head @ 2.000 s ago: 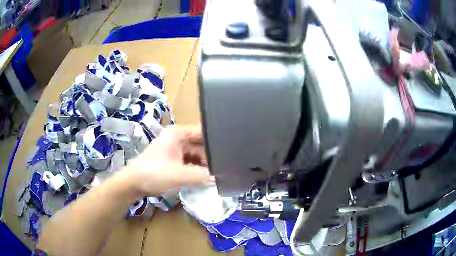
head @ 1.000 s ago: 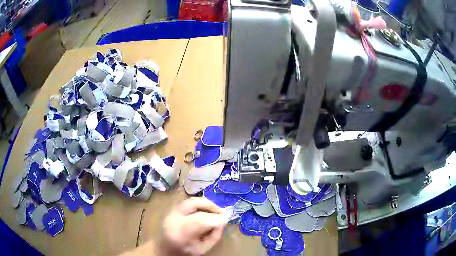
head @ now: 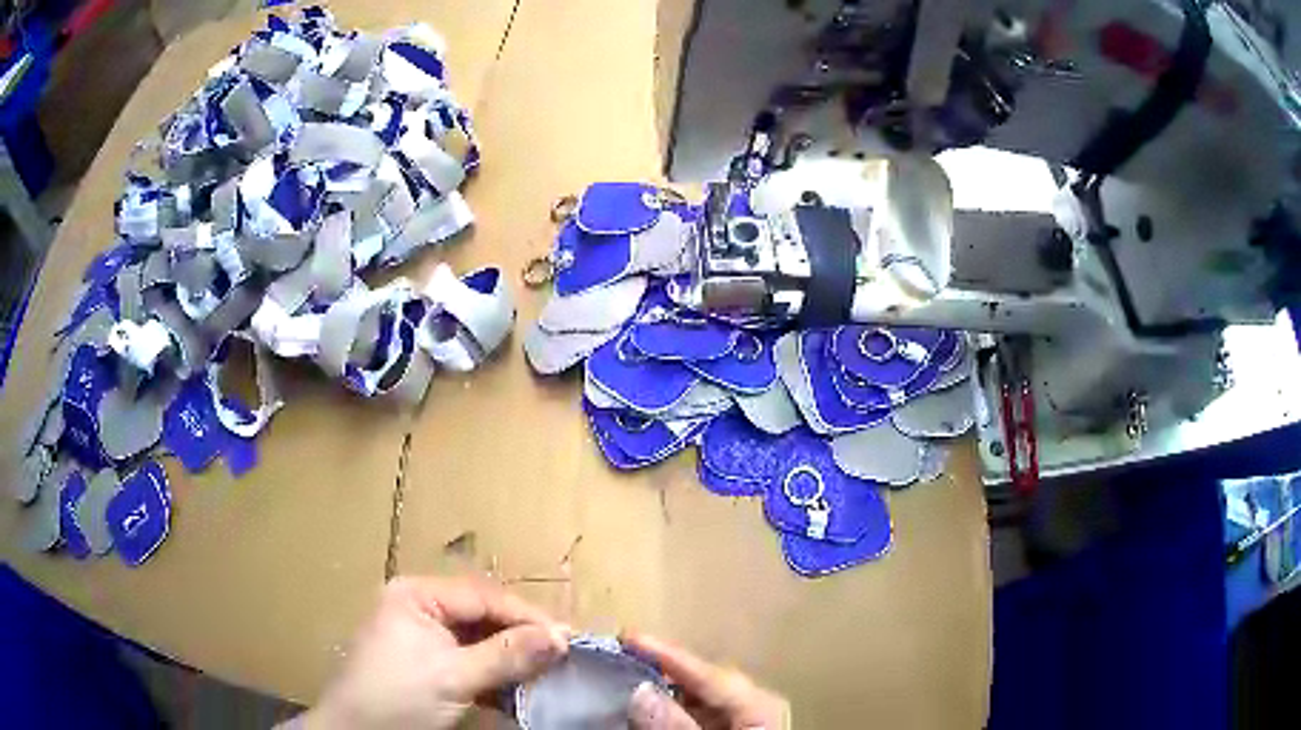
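Observation:
My left hand (head: pixel 442 659) and my right hand (head: pixel 713 692) hold a rounded workpiece (head: pixel 578 690) between them at the table's front edge. Its whitish-grey side faces up, with a raised blue and grey rim. My left fingers pinch the rim at its upper left. My right thumb lies on its right part. The lower part of the workpiece is cut off by the picture's edge.
A tangled heap of bands (head: pixel 307 214) lies on the left, with loose panels (head: pixel 139 511) beside it. Finished blue and grey fobs (head: pixel 835 499), some with rings, lie under and before the machine arm (head: pixel 913 243). A red-handled tool (head: pixel 1022 428) is at the right.
The view has tilted down, away from the machine head. My left hand has come to the front edge. My right hand now shows, and both hold the workpiece.

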